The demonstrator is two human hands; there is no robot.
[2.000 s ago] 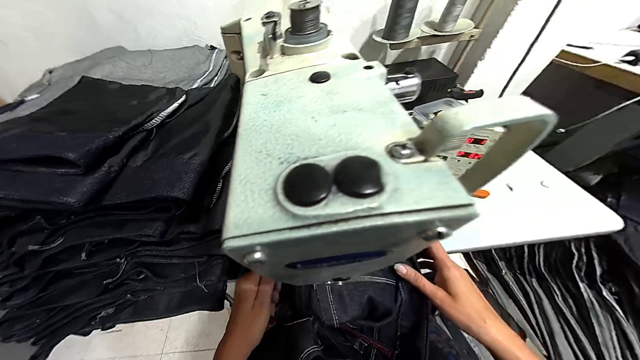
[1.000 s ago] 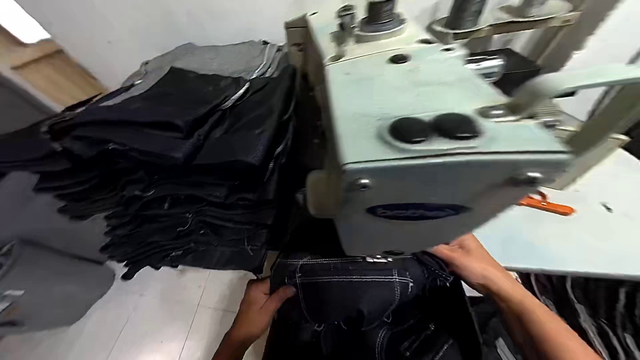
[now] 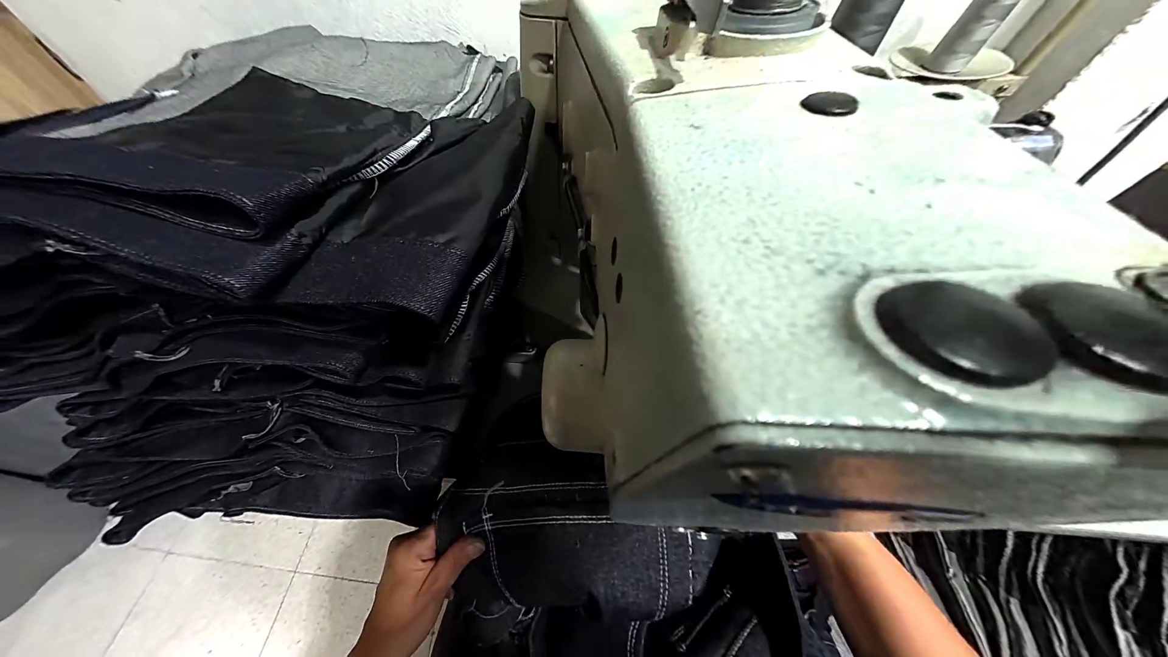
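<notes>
A dark denim garment piece [image 3: 584, 566] with white double topstitching lies under the head of a pale green industrial sewing machine [image 3: 821, 237]. My left hand [image 3: 420, 575] grips the garment's left edge, thumb on top and fingers beneath. On the right, my right forearm [image 3: 876, 593] reaches under the machine head, which hides the hand itself, so its hold cannot be seen. The needle area is also hidden behind the machine head.
A tall stack of folded dark denim pieces [image 3: 274, 347] stands left of the machine, with grey cloth at its top back. Thread cones [image 3: 958, 36] stand behind the machine. More layered denim [image 3: 1031, 584] hangs at lower right. Tiled floor [image 3: 228, 584] shows at lower left.
My right hand, seen on the denim at the right one second ago, is now behind the machine head. The view has moved closer to the machine and the stack.
</notes>
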